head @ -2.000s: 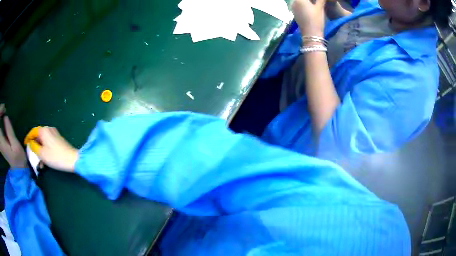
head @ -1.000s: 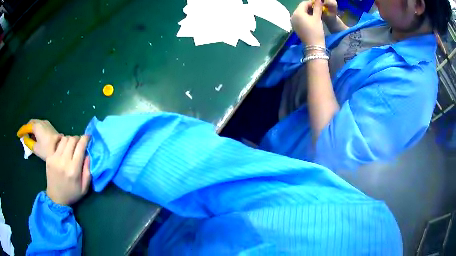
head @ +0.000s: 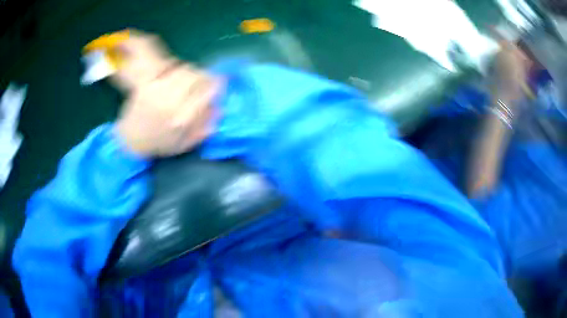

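Observation:
The head view is blurred. My right hand (head: 142, 57), with yellow-orange finger cots (head: 107, 42) on its fingertips, pinches a small white wipe (head: 97, 67) above the dark green bench mat. My left hand (head: 166, 115) lies over my right wrist at the blue cuff, its fingers around or against it. I cannot tell whether it grips the sleeve. No device shows in either hand.
A yellow-orange disc (head: 257, 25) lies on the green bench (head: 205, 205) beyond my right arm. A jagged white pile (head: 429, 28) lies at the upper right. A white strip (head: 9, 133) is at the left edge. Another person's forearm (head: 494, 136) with bracelets is at the right.
The view has swung, so bench and hands sit further right in the picture. My left hand came from the far left edge onto my right wrist and stays there. The wipe remains in my right fingers.

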